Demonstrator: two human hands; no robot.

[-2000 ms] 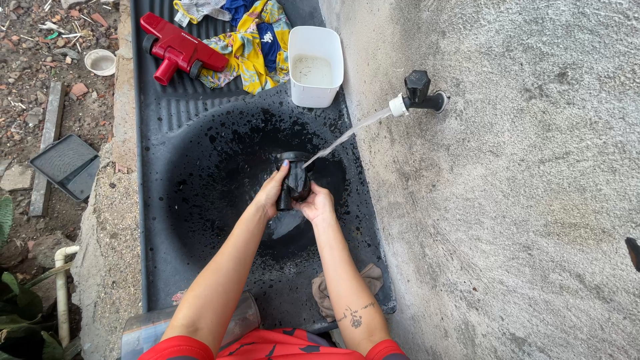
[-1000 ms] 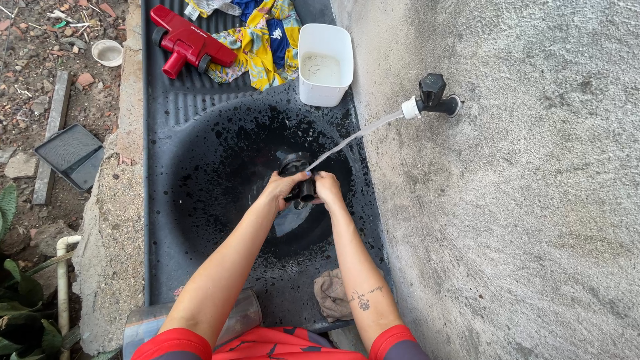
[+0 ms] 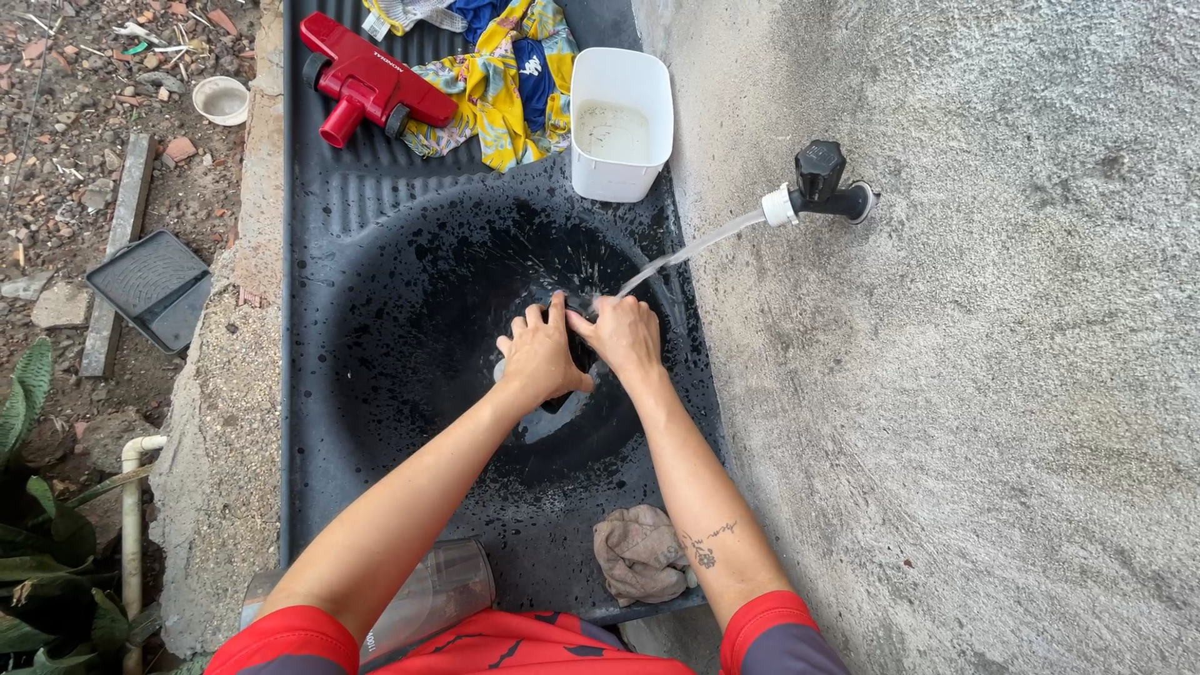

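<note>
Over the dark round basin (image 3: 394, 375), my left hand (image 3: 542, 356) grips a black plastic part (image 3: 581, 352) from above, its fingers spread across it. My right hand (image 3: 623, 333) is on the part's upper right side, its fingers bent. Both hands cover much of the part, so its shape is mostly hidden. A stream of water (image 3: 694, 246) runs from the black wall tap (image 3: 818, 183) with a white nozzle down to my right hand and splashes into the basin.
Past the basin lie a red vacuum cleaner floor head (image 3: 375, 80), a yellow patterned cloth (image 3: 497, 94) and a white plastic tub (image 3: 622, 127) with some liquid. Nearer me are a clear plastic container (image 3: 445, 586) and a beige rag (image 3: 640, 555). A rough wall (image 3: 937, 375) borders the right.
My hands have shifted on the black part; my left hand now lies over its top, where more of the part showed before. Water splashes more widely in the basin.
</note>
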